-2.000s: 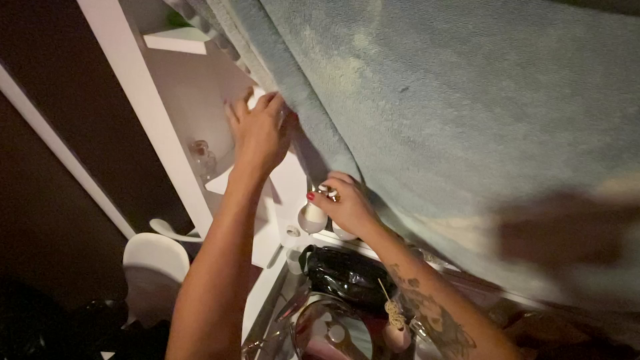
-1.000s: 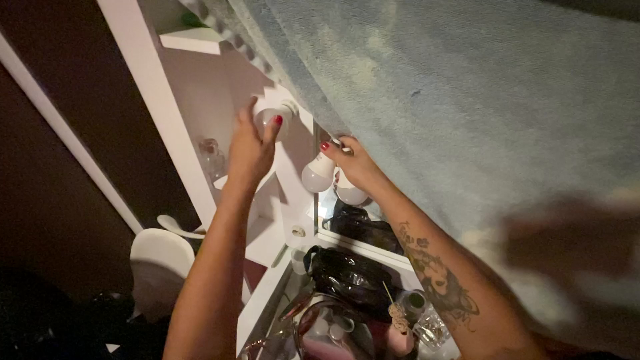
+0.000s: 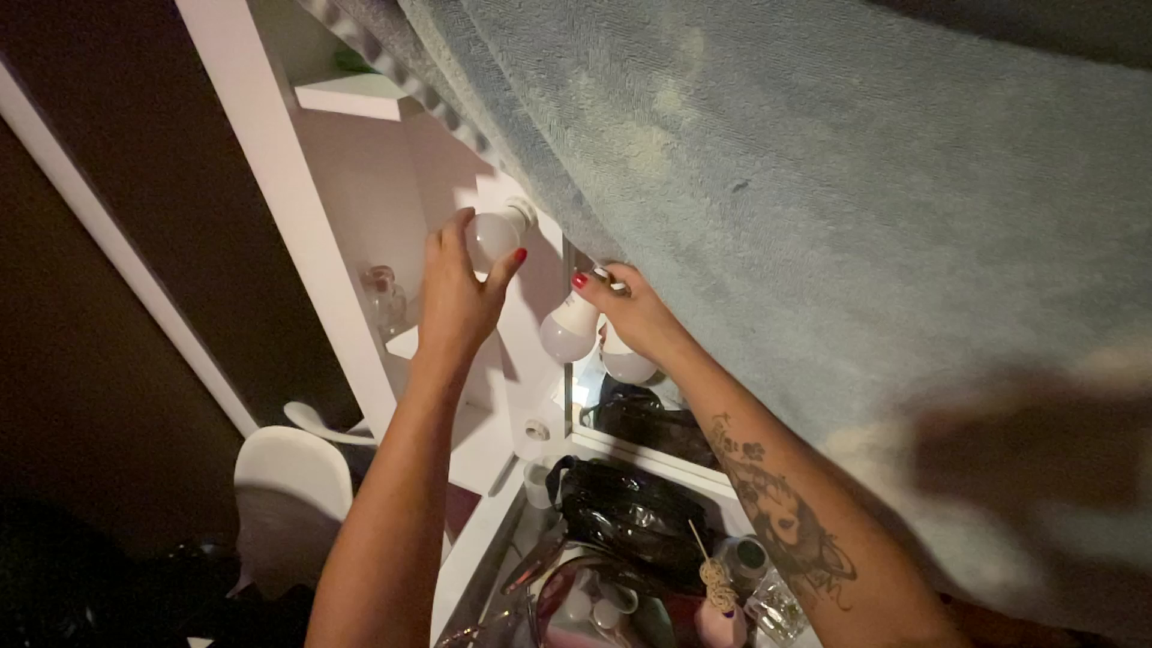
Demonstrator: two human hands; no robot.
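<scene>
My left hand (image 3: 463, 288) has its fingers around a white light bulb (image 3: 494, 241), whose base meets a white socket (image 3: 520, 214) on the mirror's white frame, under the edge of a blue-grey fleece cloth (image 3: 810, 225). To the right, my right hand (image 3: 630, 306) holds two bulbs by their bases: one light bulb (image 3: 569, 331) hangs with its globe downward, and another light bulb (image 3: 627, 363) hangs beside it, partly behind the fingers. Lower on the frame is a bare bulb socket (image 3: 536, 430) with no bulb in it.
A white shelf unit (image 3: 346, 225) with a glass bottle (image 3: 385, 297) stands left. On the tabletop below are a glossy black bag (image 3: 630, 513), a pink reed diffuser (image 3: 720, 621) and small jars. A white chair (image 3: 292, 495) stands lower left. The mirror (image 3: 585, 396) lies behind the held bulbs.
Between the first frame and the second, the cloth's edge shifted up and right, baring more of the mirror and frame. My left hand's fingers have since spread around the bulb at the socket.
</scene>
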